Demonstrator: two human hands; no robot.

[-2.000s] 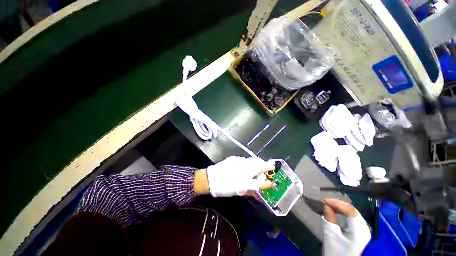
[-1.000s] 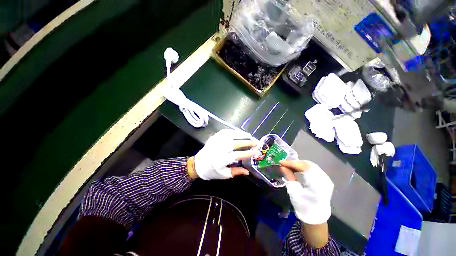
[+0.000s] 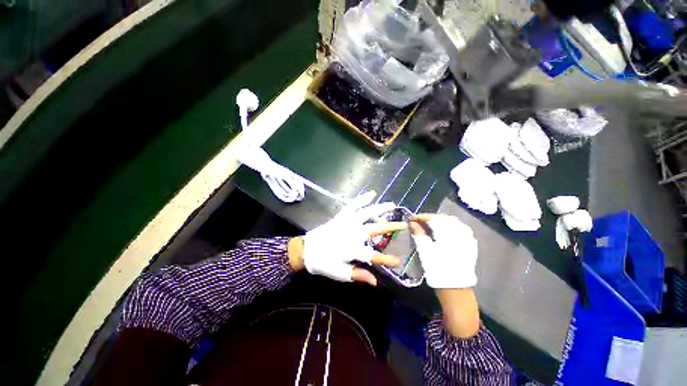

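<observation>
A white open housing [image 3: 410, 282] lies at the front edge of the bench, mostly covered by my gloved hands. A little green of its circuit board and red lead wires [image 3: 384, 240] show between my fingers. My left hand [image 3: 339, 245] is at the housing's left side with its fingers spread over it. My right hand [image 3: 446, 249] is at its upper right side, thumb and fingertips together at the board; what they pinch cannot be told. The white power cord [image 3: 282, 183] runs from the housing to the upper left, its plug [image 3: 246, 99] over the conveyor rail.
White covers [image 3: 516, 197] are piled at the right, smaller white parts [image 3: 570, 220] beyond. Thin strips [image 3: 407, 188] and a grey plate [image 3: 520, 283] lie on the bench. A yellow-edged tray [image 3: 361, 130] holds black parts under a clear bag [image 3: 392, 56]. Blue bins [image 3: 627, 256] stand right; a blurred dark metal arm [image 3: 493, 64] hangs above.
My right hand has moved from the far right onto the housing, then up its right side. My left hand has shifted and now hides more of the housing. The blurred arm has swung up and away.
</observation>
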